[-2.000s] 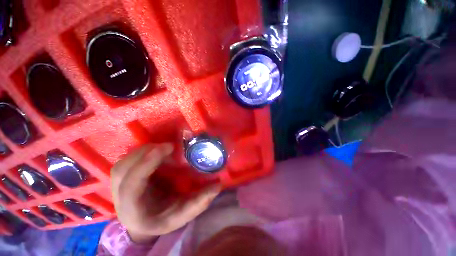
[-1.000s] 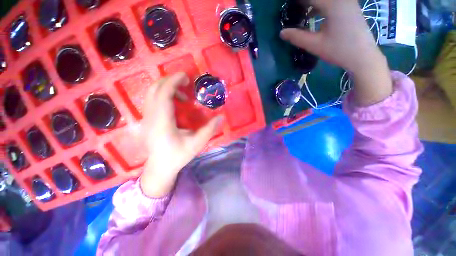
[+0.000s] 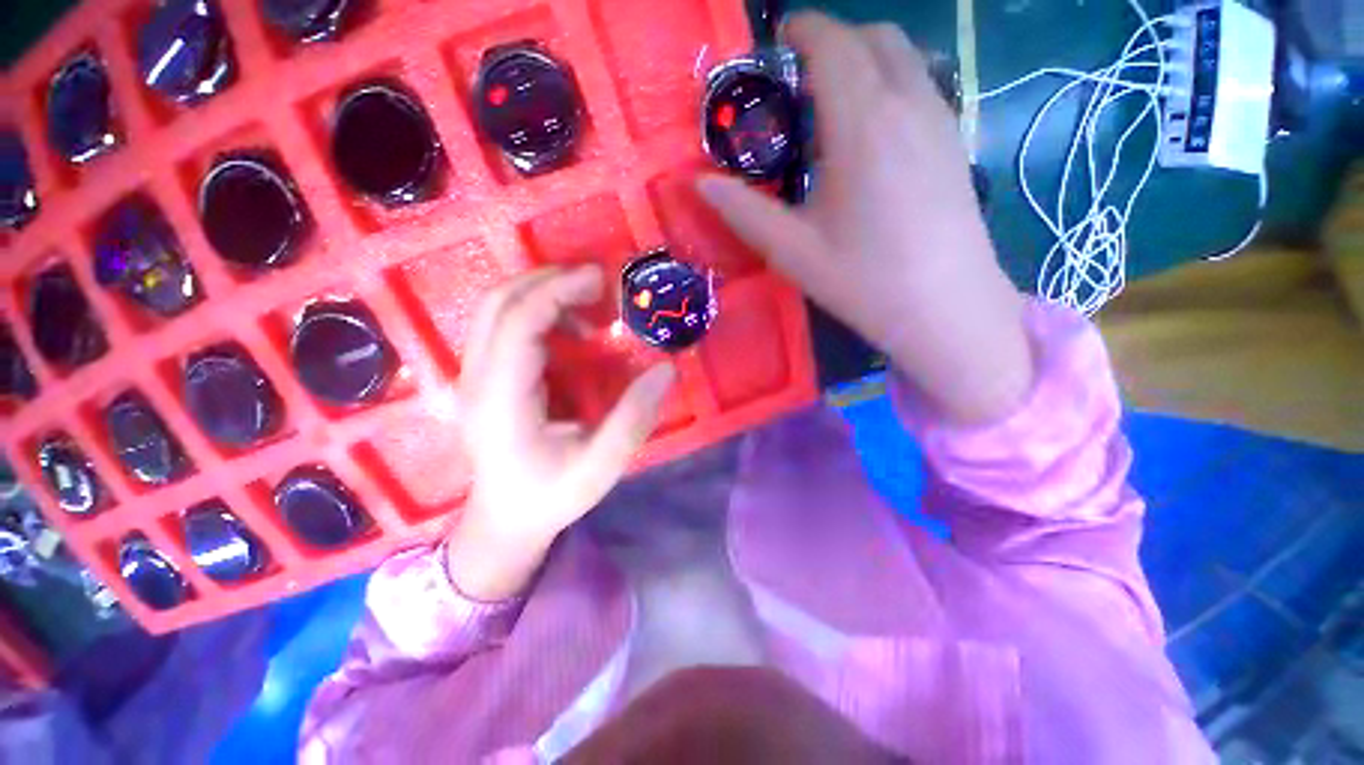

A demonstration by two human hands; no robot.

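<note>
A large red-orange foam tray (image 3: pixel 591 33) holds dark round watch heads in its pockets. One lit watch head (image 3: pixel 667 302), with an orange mark and a red wavy line, lies on the tray's right part. My left hand (image 3: pixel 546 392) is beside it, thumb and fingers apart, not visibly gripping it; whether a fingertip touches is unclear. A second lit watch head (image 3: pixel 753 120), with a red mark, sits at the tray's right edge. My right hand (image 3: pixel 883 202) is over its right side, thumb below and fingers above, with no clear grip. The hand hides the bench behind it.
White cords (image 3: pixel 1080 239) lie coiled on the dark green bench right of the tray, leading to a white USB hub (image 3: pixel 1215 87). Clear shiny small pieces (image 3: pixel 45 538) are at the far left. Blue floor shows below.
My right hand has come in and moved left from the charging area to the watch head at the tray edge. My left hand stays beside its watch head. Both lit screens changed from white dials.
</note>
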